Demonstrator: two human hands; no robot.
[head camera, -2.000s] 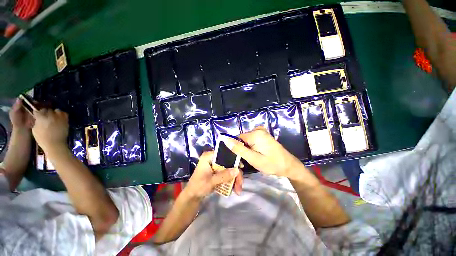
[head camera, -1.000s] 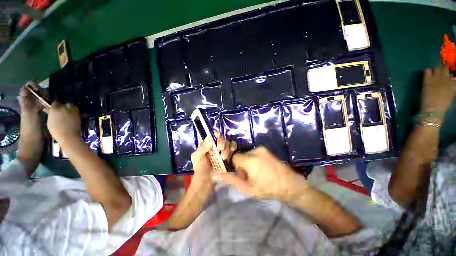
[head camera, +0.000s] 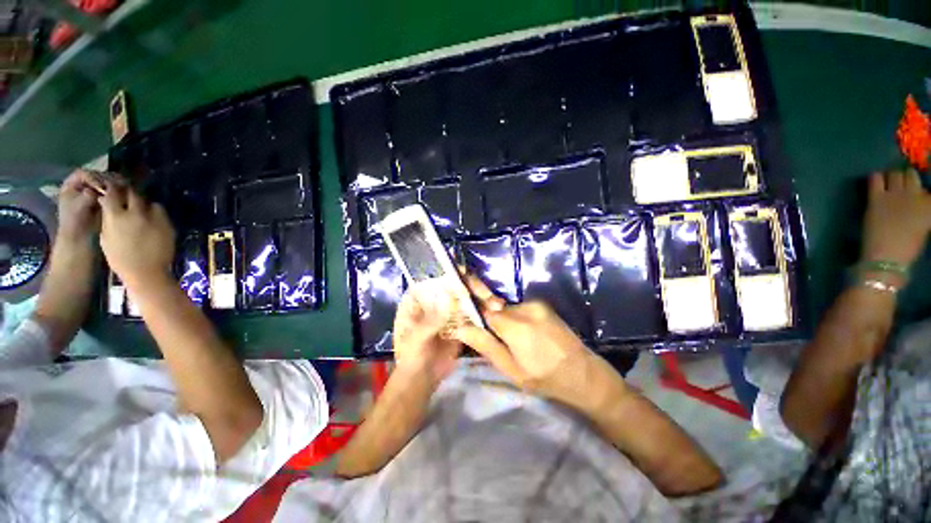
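Observation:
A phone (head camera: 427, 260) with a pale edge, a dark grey screen and a pale keypad is held tilted above the near left edge of the black blister tray (head camera: 490, 123). My left hand (head camera: 422, 332) grips its lower end from below. My right hand (head camera: 536, 342) holds its lower right side, with the thumb near the keypad. Several front housings lie in the tray's right pockets: one upright at the top (head camera: 724, 72), one sideways (head camera: 696, 174) and two side by side (head camera: 686, 271) at the near edge.
A neighbour's hands (head camera: 133, 230) work over a second black tray (head camera: 276, 194) at left, with a phone part (head camera: 119, 115) behind it. Another person's hand (head camera: 896, 230) rests at right near orange-red parts (head camera: 915, 133). A fan (head camera: 20, 245) stands far left.
The phone has turned from nearly edge-on to show its face. My right hand has closed in on its lower side. The left neighbour's hands have shifted slightly.

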